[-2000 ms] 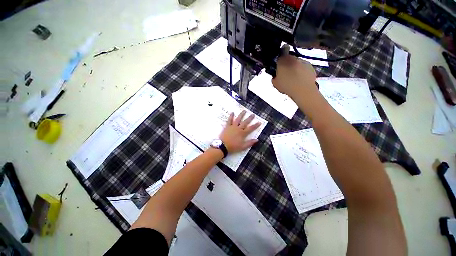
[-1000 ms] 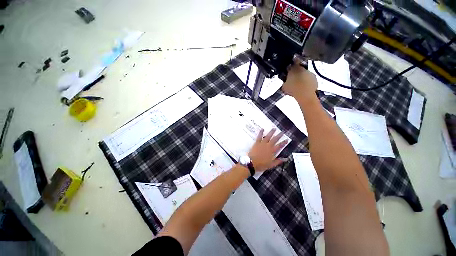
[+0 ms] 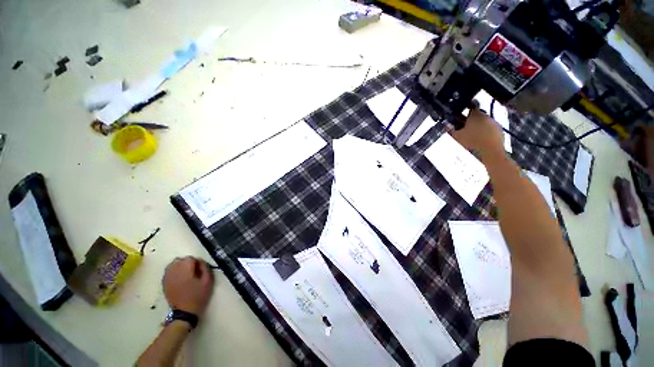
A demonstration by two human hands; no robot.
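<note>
The plaid fabric lay lies on the table under several white paper pattern pieces. The cutting machine stands at the upper right, its upright column over the far part of the cloth. My right hand grips the rear of the machine below its motor; the fingers are partly hidden. My left hand rests on the table just left of the cloth's edge, fingers curled; a small dark tip shows beside it, and I cannot tell if it is held.
A yellow box and a cut plaid strip with paper lie left. A tape roll, scissors and paper scraps lie upper left. A grey block sits at the far side. The power cable curves right; offcuts lie at right.
My left hand has left the paper pattern piece and moved left to the table beside the cloth. The machine now appears tilted and farther right, with my right hand still on it. The view has shifted.
</note>
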